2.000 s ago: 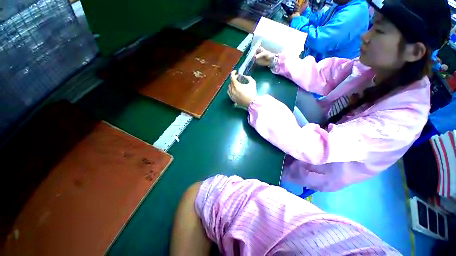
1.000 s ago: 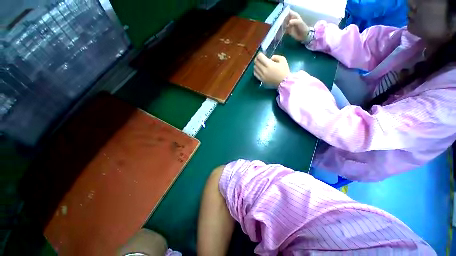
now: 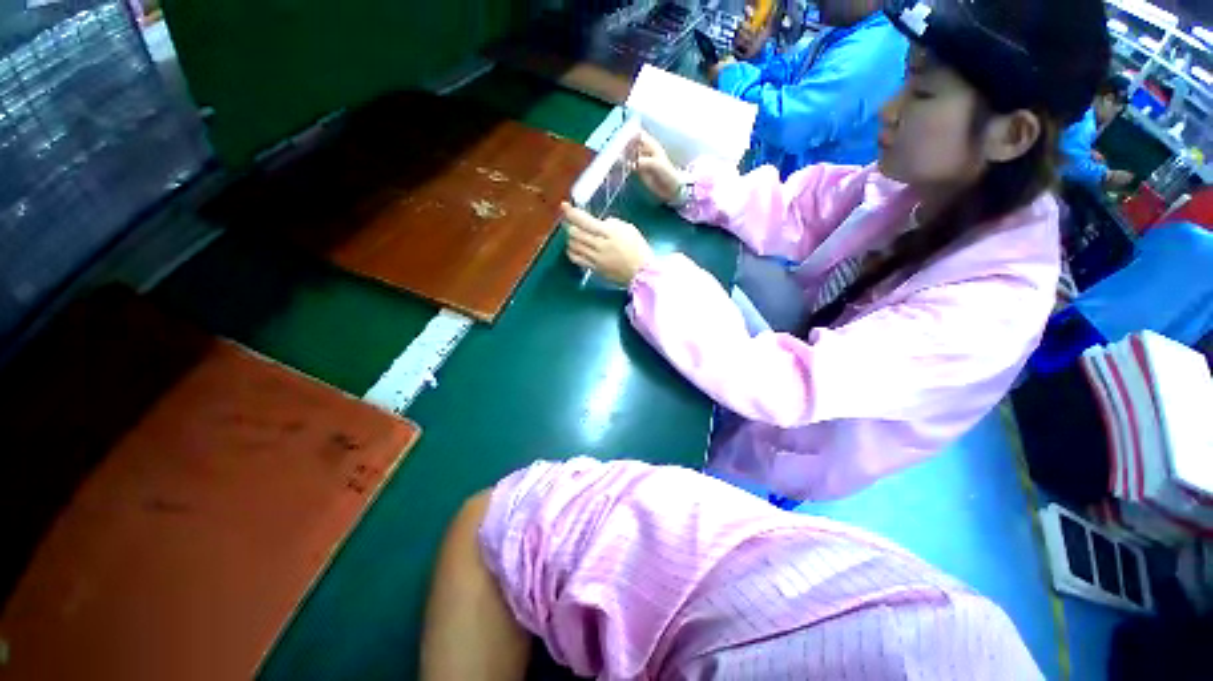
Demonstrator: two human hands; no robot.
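Observation:
Neither of my hands is in the picture. My right arm, in a rolled pink striped sleeve, comes in from the lower right; its bare forearm runs off the bottom edge. A reddish-brown board (image 3: 226, 492) with scuffs and dark marks lies nearest, at the lower left on the green bench (image 3: 532, 386). A second brown board (image 3: 459, 220) lies further along, with pale scuffs near its middle. A pale patterned strip (image 3: 422, 359) lies between the two boards.
A neighbouring person in a pink smock and dark cap sits at the right, both hands on a clear-and-white sheet (image 3: 605, 169). A white box or card (image 3: 692, 120) is beyond. A person in blue is at the back. Plastic-wrapped goods (image 3: 93, 133) stand upper left, stacked items (image 3: 1144, 412) far right.
The view swung right, then back left. A bit of my left arm or hand that showed at the bottom edge one second ago is out of view. The neighbour still holds the sheet.

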